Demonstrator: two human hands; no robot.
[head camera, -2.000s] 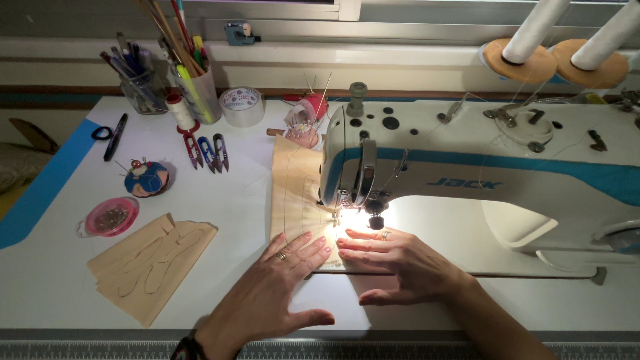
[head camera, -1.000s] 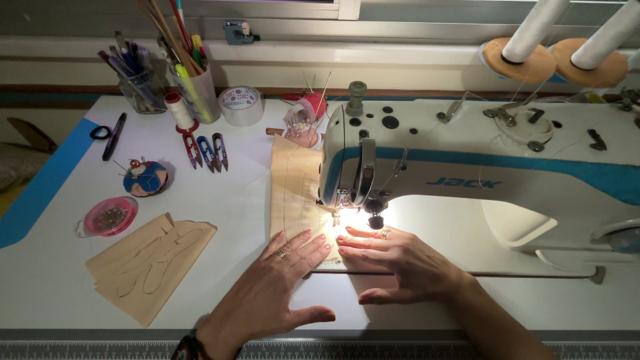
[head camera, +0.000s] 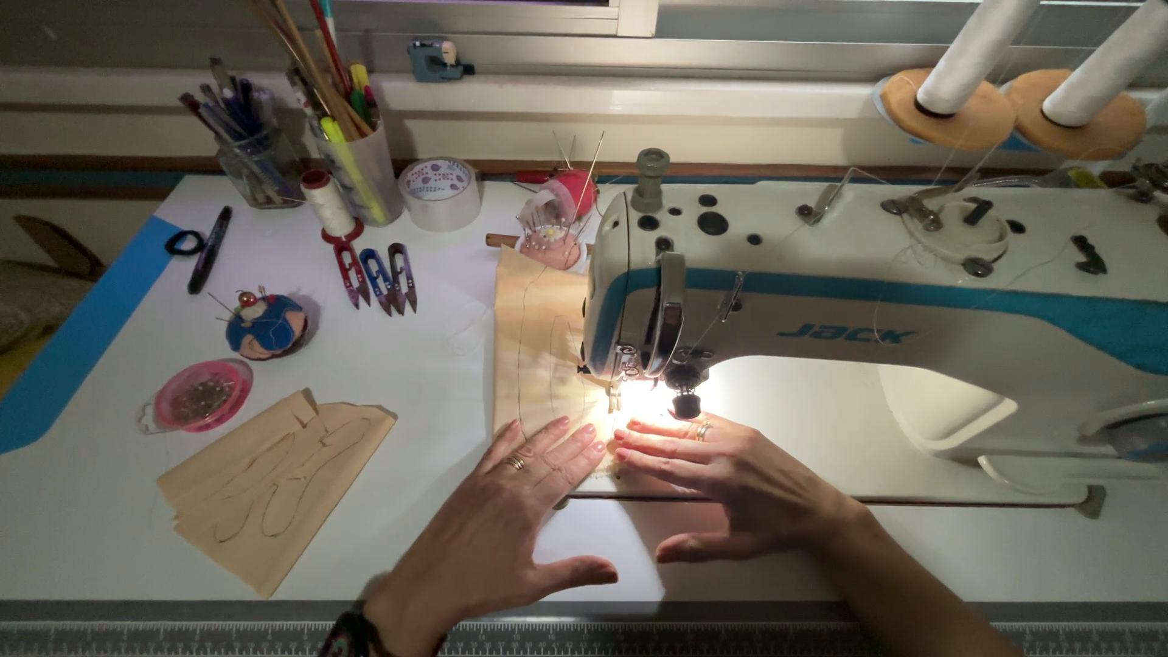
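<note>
Beige fabric with drawn curved lines lies under the needle area of a white and teal Jack sewing machine, lit by the machine's lamp. My left hand rests flat on the fabric's near part, fingers spread, left of the presser foot. Close beside it, my right hand lies palm down just in front of the foot, its fingertips at the fabric's near right part. Neither hand grips anything. The needle point is lost in the glare. Another folded beige fabric piece with drawn outlines lies at the left.
Left on the table are a blue pincushion, a pink pin dish, several thread snips, a thread spool and a tape roll. Pen holders stand behind. A ruler runs along the front edge.
</note>
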